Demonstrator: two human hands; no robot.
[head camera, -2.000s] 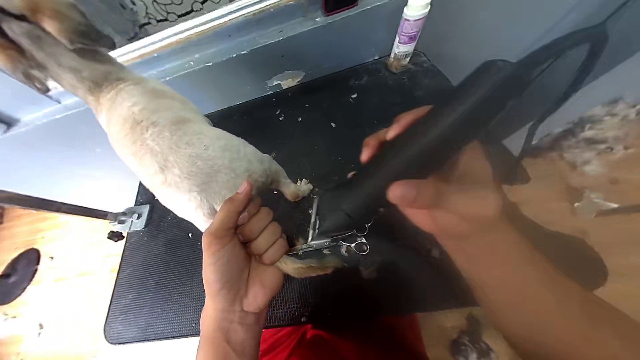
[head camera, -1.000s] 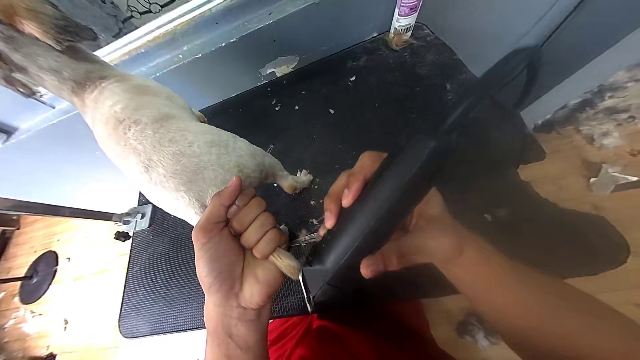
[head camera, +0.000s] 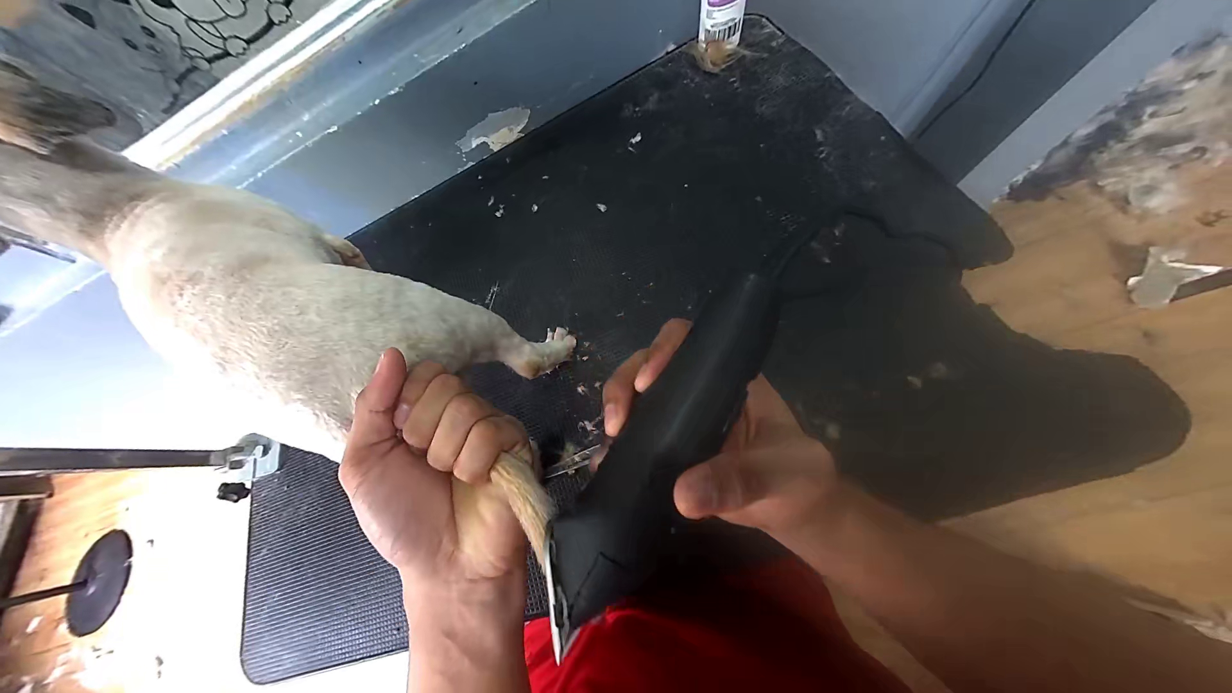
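Note:
A closely clipped, pale dog (head camera: 289, 298) stands on a black ribbed grooming table mat (head camera: 318, 568), its head end at the upper left. My left hand (head camera: 438, 462) is closed around the dog's tail (head camera: 525, 496), whose tan hair sticks out below the fist. In my right hand (head camera: 731, 452) is a black electric hair clipper (head camera: 674, 404), tilted with its metal blade (head camera: 555, 587) low and against or close beside the tail hair. Partly hidden behind the clipper, metal scissors (head camera: 573, 462) lie near my right fingers; whether they are held is unclear.
At the mat's far corner stands a white and purple bottle (head camera: 722, 21) with a hair tuft (head camera: 715, 56) at its base. A metal arm with a clamp (head camera: 252, 457) is at the left edge. The wall (head camera: 577, 58) borders the far side. Loose hair lies on mat and floor.
The clipper has swung to a steeper tilt, its blade moving down beside the tail. Tail hair now shows below my left fist. The scissors' handle rings, visible two seconds ago, are hidden.

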